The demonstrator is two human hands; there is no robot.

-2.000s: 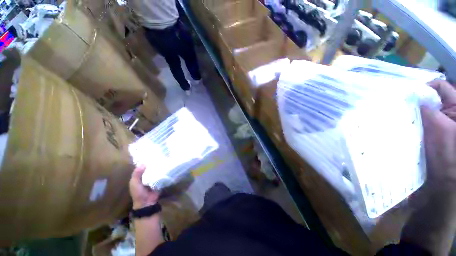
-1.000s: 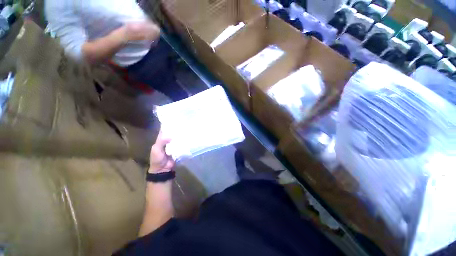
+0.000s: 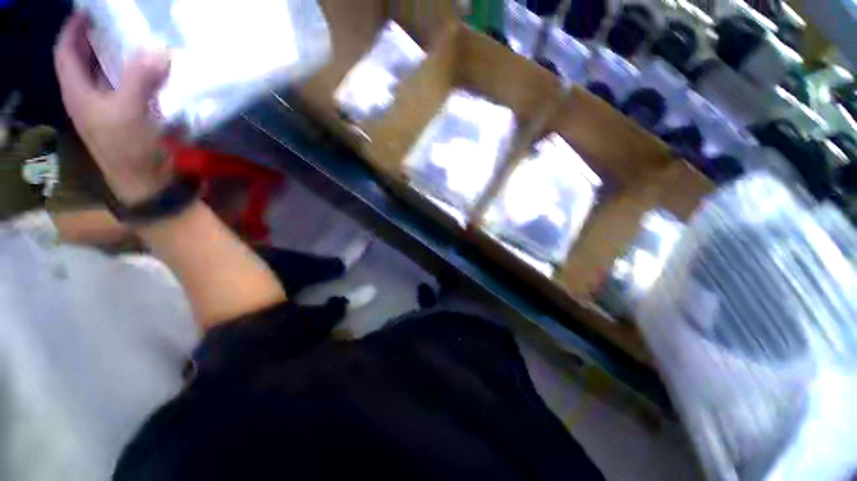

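Note:
My left hand [image 3: 122, 122], with a dark wristband, holds a white plastic-bagged packet [image 3: 240, 47] at the upper left, thumb on top. The packet is blurred and overexposed and cut off by the top edge. My right hand is not visible. A puffy bubble bag [image 3: 752, 310] with ribbed shine is at the right; what holds it up is hidden. Open product cartons [image 3: 601, 141] stand in a row along the bench, with shiny bagged flat panels [image 3: 460, 146] inside.
Dome cameras [image 3: 677, 47] stand in rows behind the cartons. The green bench edge [image 3: 376, 211] runs diagonally. A person in a grey top [image 3: 85, 357] is close at the lower left. A red stool [image 3: 240, 183] stands beyond my left forearm.
My left hand has moved up and left with the packet, beside the cartons farther along. The view has shifted; the grey-topped person is now at the lower left, and more bagged panels show.

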